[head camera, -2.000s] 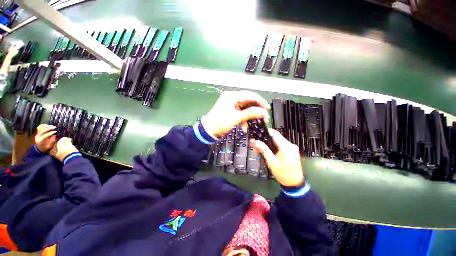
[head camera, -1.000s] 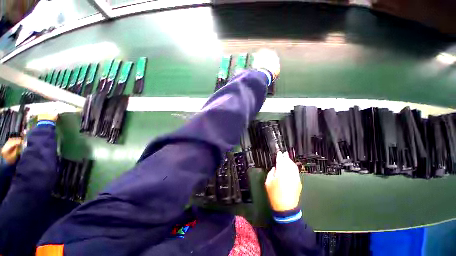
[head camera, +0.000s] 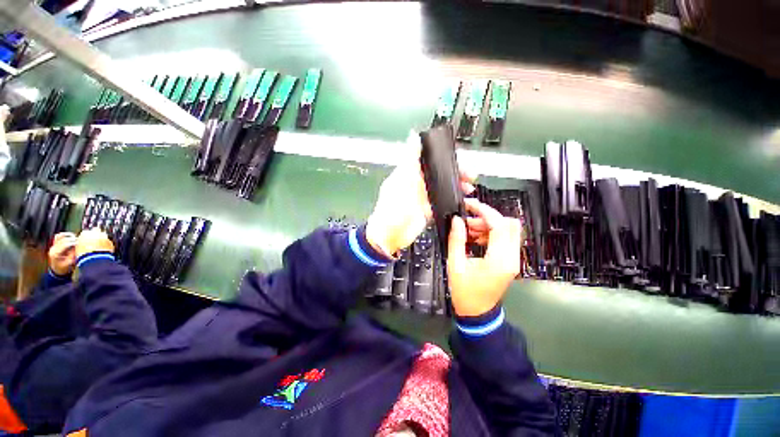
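Note:
My left hand [head camera: 400,203] and my right hand [head camera: 483,260] together hold a black remote [head camera: 442,171] upright in front of me. Its plain matte back shell faces up and no green shows on it. My left fingers are behind it; my right thumb and fingers are at its lower end. A row of remotes with keypads [head camera: 421,277] lies just below my hands. A long packed row of black back shells [head camera: 676,239] lies at the right. Three front halves with green circuit boards [head camera: 473,111] stand apart on the far strip.
A white rail [head camera: 342,149] divides the green bench. More front halves with green boards [head camera: 205,92] and black shells [head camera: 235,154] lie at left. A neighbour's hands [head camera: 79,250] are at remotes on the left. A blue bin [head camera: 688,416] is below the near edge.
My left hand has come back from the far strip, where three board halves now lie instead of four. Both hands now hold one piece together. Some shells in the right row stand higher than before.

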